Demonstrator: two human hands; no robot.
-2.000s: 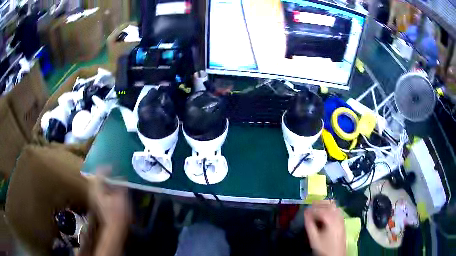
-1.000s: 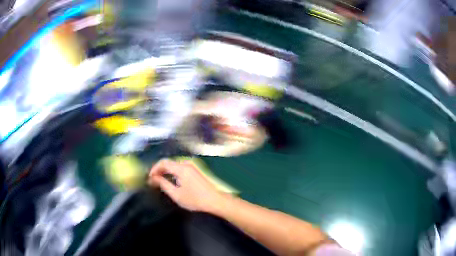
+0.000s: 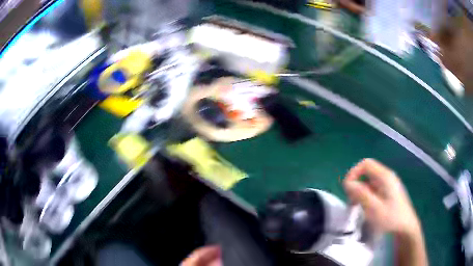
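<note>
A PTZ dome camera point(image 3: 293, 221) with a glossy black ball head and white body is at the lower middle-right, tilted on its side at the near edge of the green surface. My right hand point(image 3: 381, 200) is just right of its white body, fingers curled; blur hides whether it touches or holds the camera or its cable. My left hand point(image 3: 203, 256) shows only as fingers at the bottom edge, cut off, left of the camera and apart from it.
The mouse pad point(image 3: 236, 130) with a dark mouse point(image 3: 212, 111) lies ahead. Yellow sticky notes point(image 3: 210, 163), a yellow tape roll point(image 3: 106, 80), tangled white cables and a white box point(image 3: 238, 49) are around it. Blurred white cameras point(image 3: 78, 182) stand at left.
The view has swung right from the camera row and monitor. A camera now shows at the lower right. My right hand has moved from beside the sticky notes to beside that camera.
</note>
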